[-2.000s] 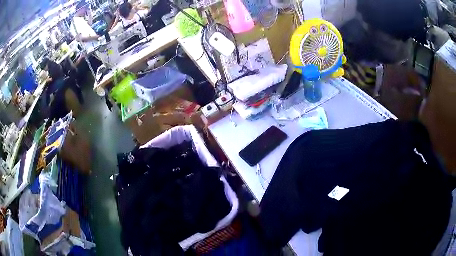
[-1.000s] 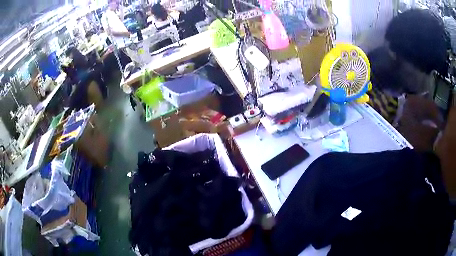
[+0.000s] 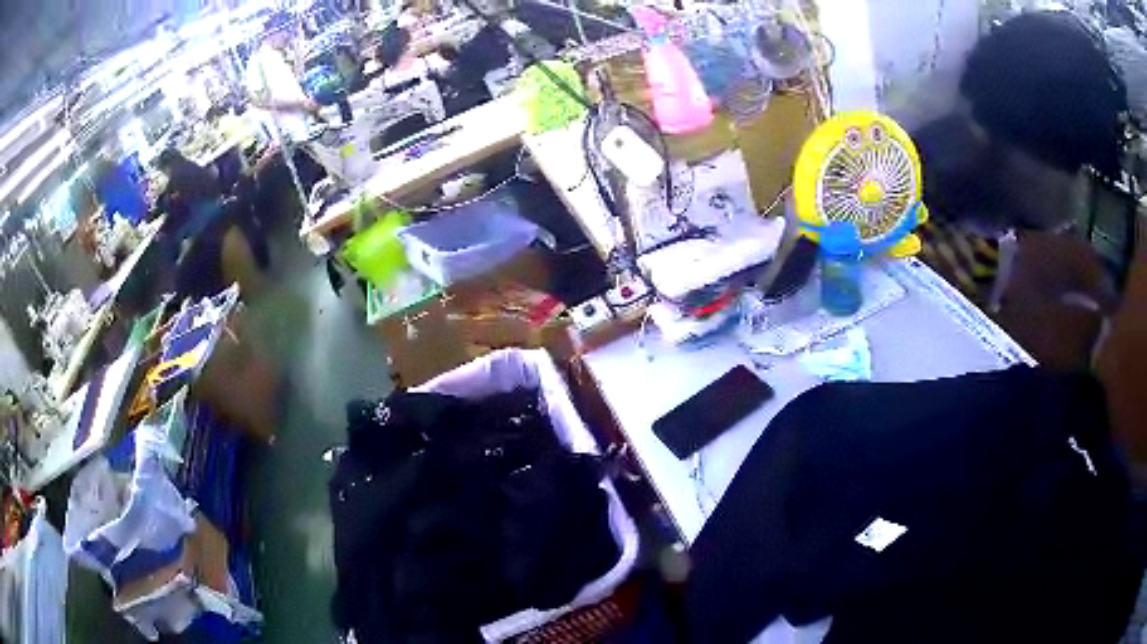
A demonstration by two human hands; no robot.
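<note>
A black garment [image 3: 956, 503] lies spread over the right part of the white table [image 3: 616, 393]. A small white tag [image 3: 881, 535] lies on it, and a short white strip [image 3: 1083, 454] shows near its right side. A black smartphone [image 3: 713, 411] lies flat on the table to the left of the garment, with a thin white strap at its lower end. A heap of black garments [image 3: 472, 516] fills the basket [image 3: 620, 522], which has a white liner and red mesh. Neither of my hands is in the picture.
A yellow fan [image 3: 860, 184], a blue bottle [image 3: 840, 271], a pale blue mask-like cloth [image 3: 853, 355] and stacked papers [image 3: 711, 257] stand or lie on the table's back part. A person's dark-haired head [image 3: 1044, 88] is beyond the table. A green-floored aisle [image 3: 302, 491] runs left of the basket.
The camera view has swung, so the table, phone and basket sit lower and further right than two seconds ago. The phone and garments look unmoved on the table and in the basket.
</note>
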